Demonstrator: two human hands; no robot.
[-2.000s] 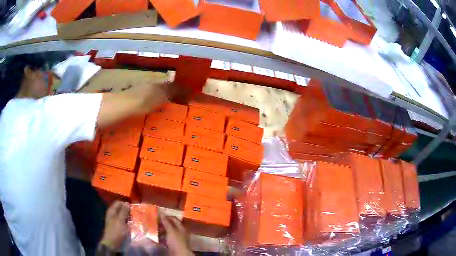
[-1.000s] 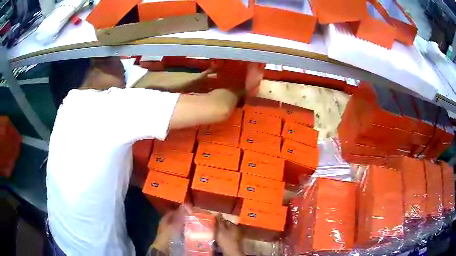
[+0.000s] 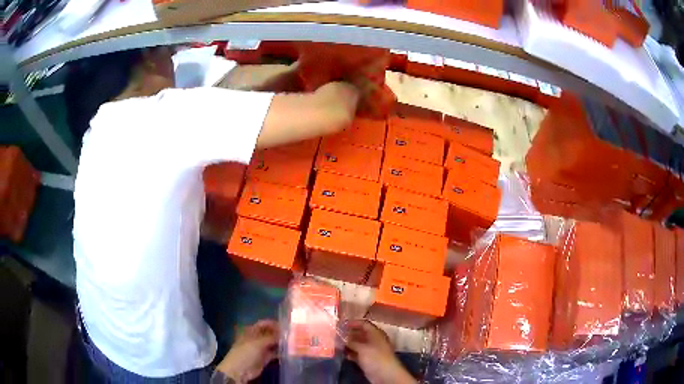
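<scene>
An orange gift box (image 3: 313, 321) stands in a glossy clear shrink bag at the bottom centre, with loose film below it. My left hand (image 3: 253, 349) is at the bag's left edge and my right hand (image 3: 370, 349) is at its right edge, both gripping the film. Closed orange boxes (image 3: 343, 231) with small dark logos stand in tight rows just beyond. Film-wrapped boxes (image 3: 523, 296) line up at the right, with crinkly film around them.
A coworker in a white T-shirt (image 3: 142, 225) leans in from the left, an arm over the back rows. A white-topped shelf (image 3: 300, 34) crosses above. Open box halves (image 3: 577, 157) are stacked at right on the plywood board (image 3: 465, 101). Flat clear bags (image 3: 519, 210) lie beside them.
The camera view has shifted. The box between my hands now shows more fully inside the film, and my hands are at its sides. The coworker's arms have moved over the back rows.
</scene>
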